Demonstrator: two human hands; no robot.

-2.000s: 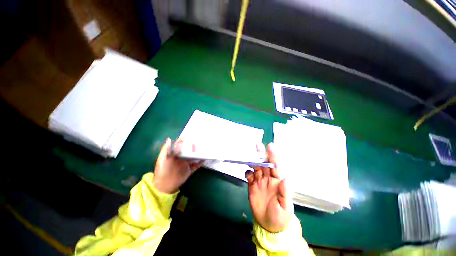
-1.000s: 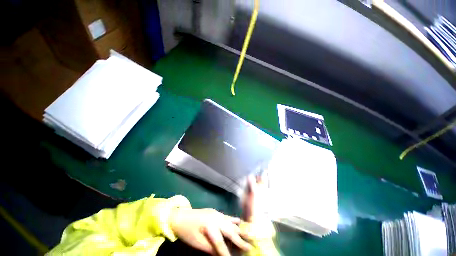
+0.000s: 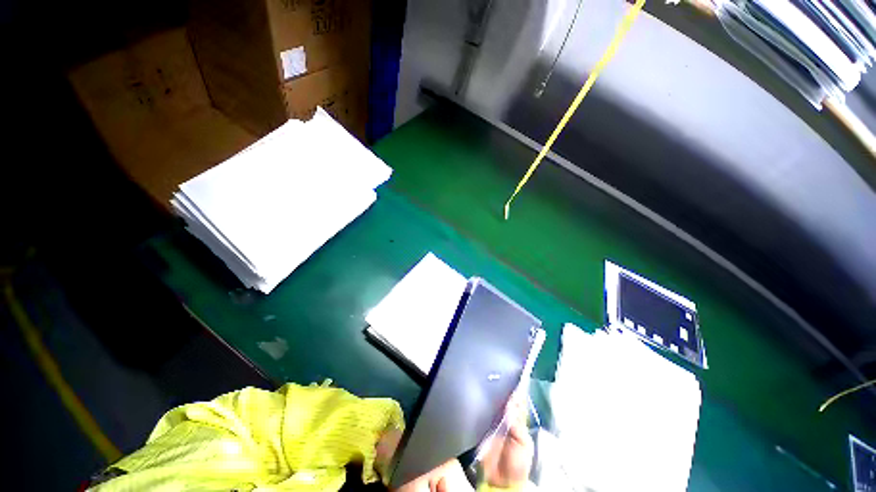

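Observation:
A dark grey tablet [image 3: 463, 389] is tilted over the front of the bench, its back with a small logo facing me. My right hand [image 3: 509, 450] holds its right edge, where clear crinkly film [image 3: 531, 399] shows. My left hand [image 3: 434, 478] is at the tablet's lower end, mostly hidden behind it and cut off by the bottom edge; its fingers are at the tablet's edge. A small pile of white sheets [image 3: 420, 306] lies on the bench behind and left of the tablet. The right-hand white stack [image 3: 629, 408] stands just right of my right hand.
A larger white stack [image 3: 279, 197] stands at the left bench end, near brown cartons [image 3: 322, 43]. A dark printed card with white border [image 3: 656, 312] lies behind the right-hand stack. A yellow strap [image 3: 576, 108] hangs over the green bench [image 3: 461, 207]. A loaded shelf [image 3: 845, 115] is at upper right.
The tablet, lying on the white pile a second ago, is now lifted, turned and tilted toward me in my hands. The white pile's top is exposed. The view has shifted left.

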